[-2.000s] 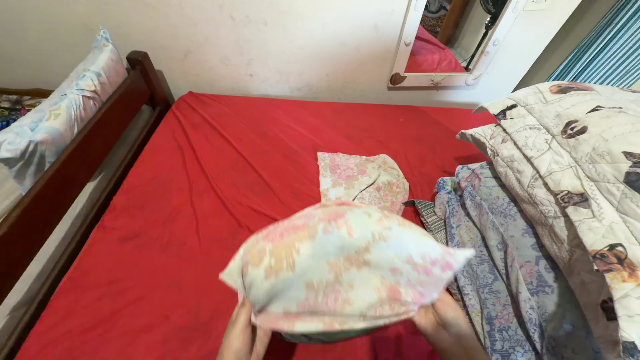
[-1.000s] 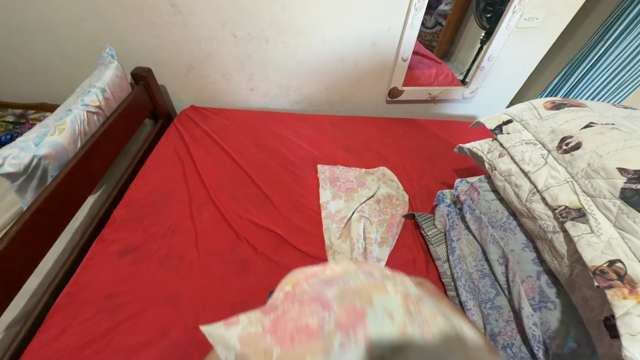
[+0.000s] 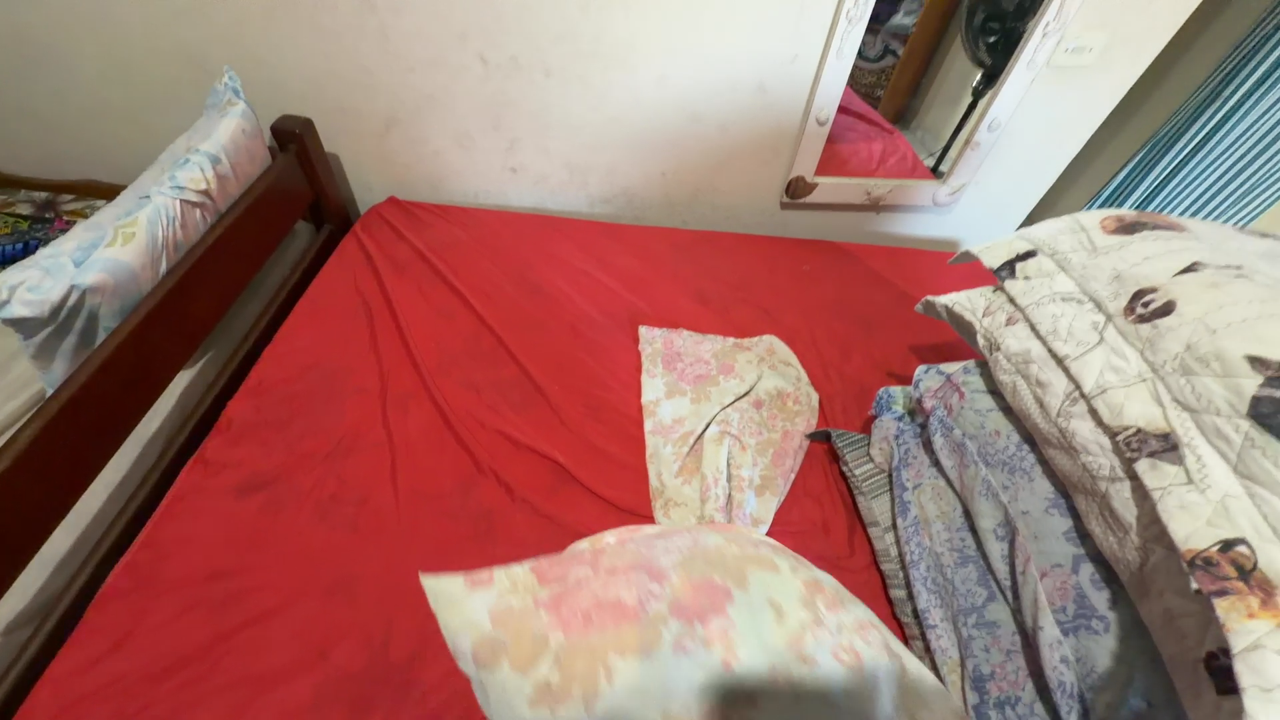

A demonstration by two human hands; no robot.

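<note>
A pillow in a pink and cream floral pillowcase (image 3: 640, 625) rises from the bottom edge of the head view, its near part cut off by the frame. Neither of my hands shows, so what they touch is hidden. A blurred grey shape overlaps the pillow at the bottom. Just beyond it, a rumpled cloth of similar floral pattern (image 3: 725, 420) lies on the red bed sheet (image 3: 450, 400). Blue and lilac floral fabric (image 3: 1000, 540) lies to the right, beside a grey patterned cloth (image 3: 875, 510).
A quilt printed with dogs (image 3: 1130, 380) is heaped at the right. The dark wooden bed rail (image 3: 170, 370) runs along the left, with a pale blue patterned pillow (image 3: 150, 230) behind it. A framed mirror (image 3: 880, 190) stands against the wall (image 3: 560, 100).
Two seconds ago both hands held the floral pillow by its lower sides above the bed. The pillow has moved down to the frame's bottom edge, and both hands have left the view.
</note>
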